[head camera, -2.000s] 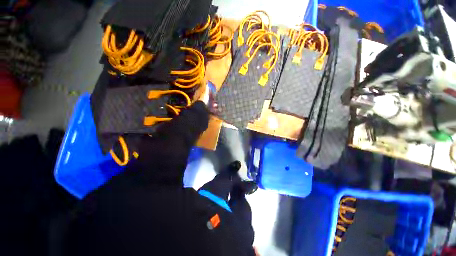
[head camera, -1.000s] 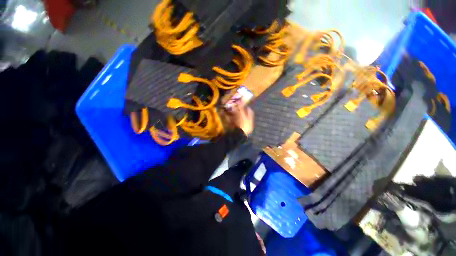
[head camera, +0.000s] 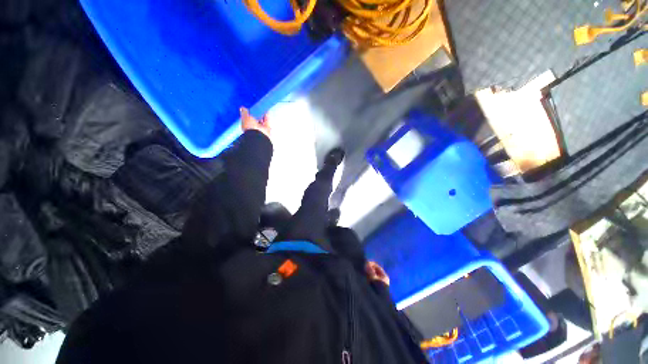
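Note:
My left hand (head camera: 256, 124) is at the near rim of a blue crate (head camera: 188, 78), its fingers over the edge. Orange handles (head camera: 387, 20) hang at the crate's far side, at the top of the view. My right hand (head camera: 377, 273) is small and partly hidden beside my black jacket; I cannot tell its finger position or whether it holds anything.
A blue stool (head camera: 447, 185) stands right of centre. A second blue crate (head camera: 515, 284) holds a dark panel and orange handles. Checked panels (head camera: 519, 39) lie on cardboard-topped supports at upper right. Black bags (head camera: 78, 135) are heaped at left. A pale machine table (head camera: 611, 245) is at right.
The view has swung down and left. My left hand has left the phone beside the panels and is now at the crate rim. My right hand has come into view.

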